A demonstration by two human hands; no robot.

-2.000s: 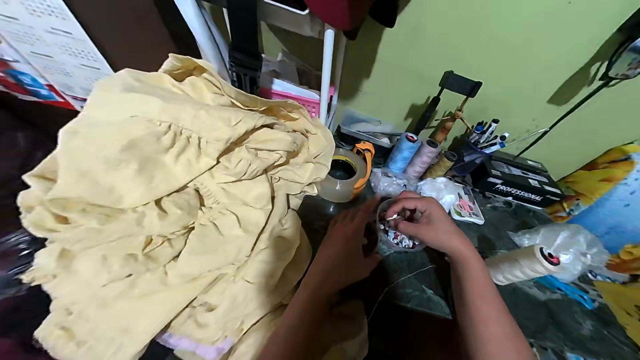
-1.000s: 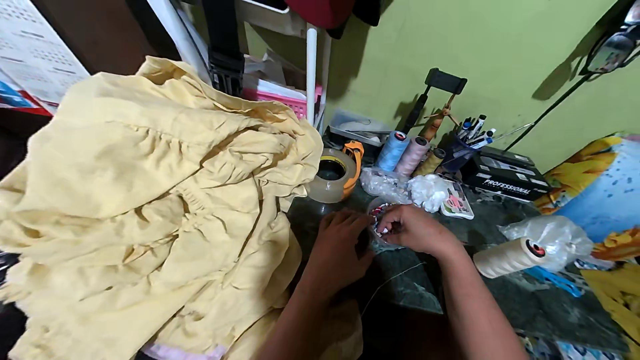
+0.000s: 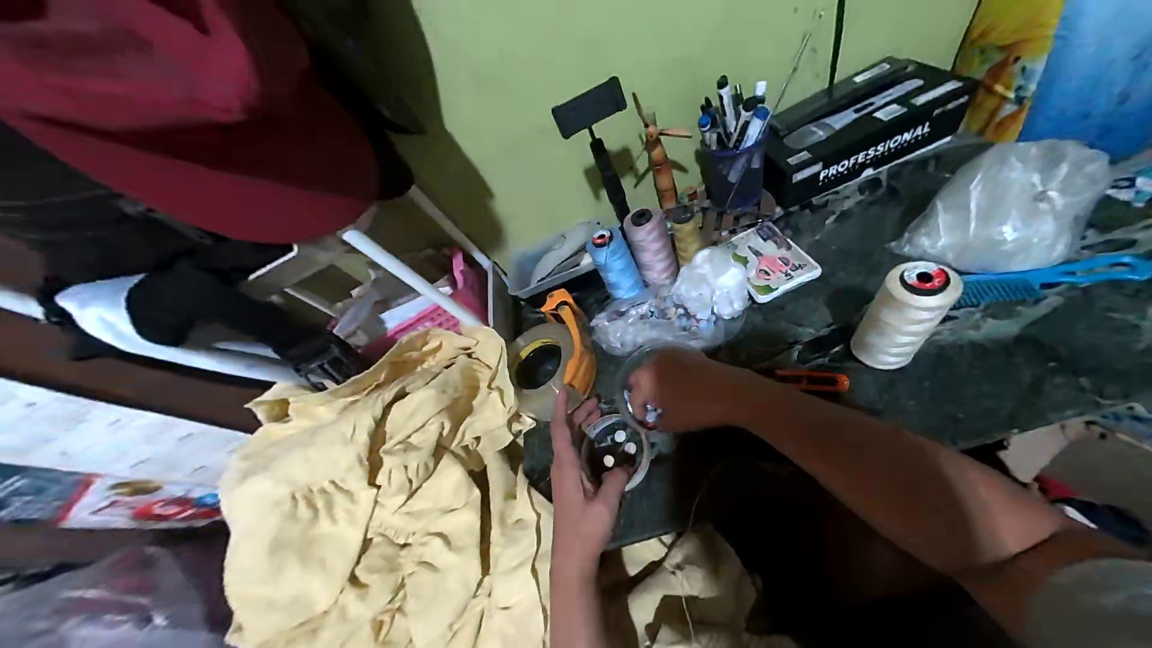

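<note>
My left hand [image 3: 585,486] holds a small round clear container [image 3: 641,468] by its sides; a few white round pieces lie inside it. Just right of and above it, my right hand [image 3: 670,391] is bent down into a second round clear tub [image 3: 630,355], with small whitish-blue pieces at its fingertips. Pale yellow gathered fabric [image 3: 360,504] is heaped left of my left hand. An orange tape dispenser [image 3: 580,346] with a roll of clear tape [image 3: 540,364] stands behind the hands. An orange-handled tool [image 3: 814,381] lies partly behind my right forearm.
Thread cones in blue [image 3: 615,263], pink [image 3: 652,247] and cream [image 3: 904,315] stand on the dark marbled tabletop [image 3: 837,333]. A plastic bag [image 3: 1008,207], blue comb [image 3: 1044,277], pen holder [image 3: 733,171] and black box [image 3: 868,135] are farther back. A red cap [image 3: 225,117] hangs upper left.
The view has swung noticeably. My left hand now holds a container with white pieces, apart from the tub at my right hand; earlier both hands were together at one tub.
</note>
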